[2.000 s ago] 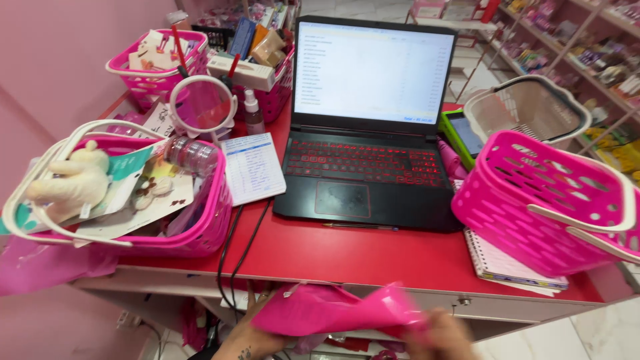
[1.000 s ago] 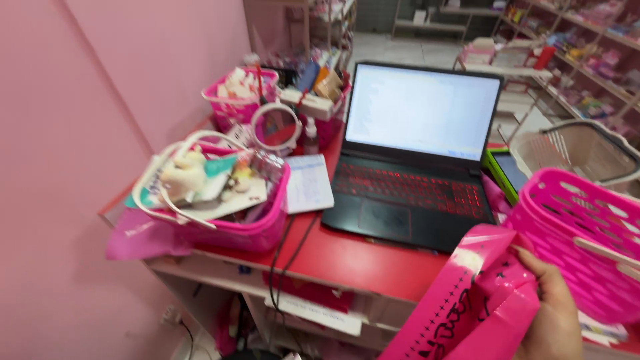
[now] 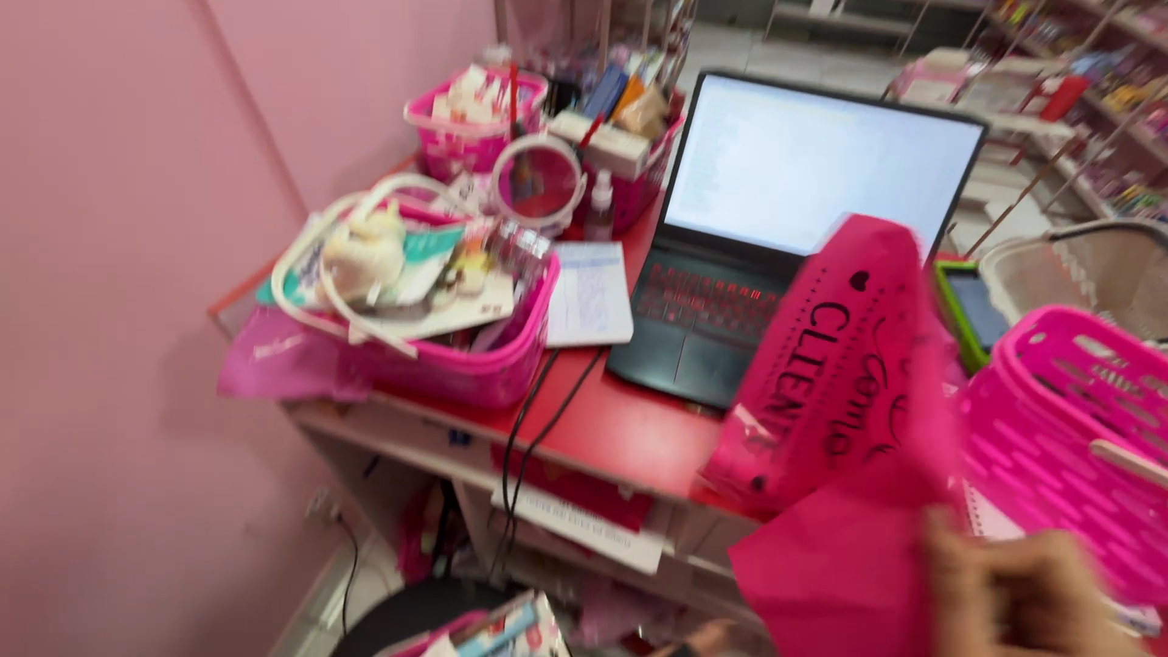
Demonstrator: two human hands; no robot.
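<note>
My right hand (image 3: pixel 1022 584), blurred at the bottom right, grips a bright pink plastic bag (image 3: pixel 821 392) with black printed lettering. The bag hangs over the laptop's (image 3: pixel 703 365) right part and the red desk's front edge. Low in the view, below the desk, part of my left hand (image 3: pixel 707 636) shows at the frame's bottom; its fingers are too cut off to read. Near it is a pink container (image 3: pixel 456 630) with patterned packets. A pink basket (image 3: pixel 493 383) holding a cream plush toy (image 3: pixel 365 255) and carded goods stands at the desk's left.
An empty pink basket (image 3: pixel 1049 438) and a greyish basket (image 3: pixel 1095 265) stand at the right. Behind the notepad (image 3: pixel 589 297) are a round mirror (image 3: pixel 537 181), a spray bottle (image 3: pixel 599 205) and filled baskets. Black cables (image 3: pixel 525 438) hang over the desk (image 3: pixel 630 429) edge.
Two seconds ago both hands were at the pink bag below the desk edge. The bag is now raised in front of the laptop, in my right hand. The view has swung left.
</note>
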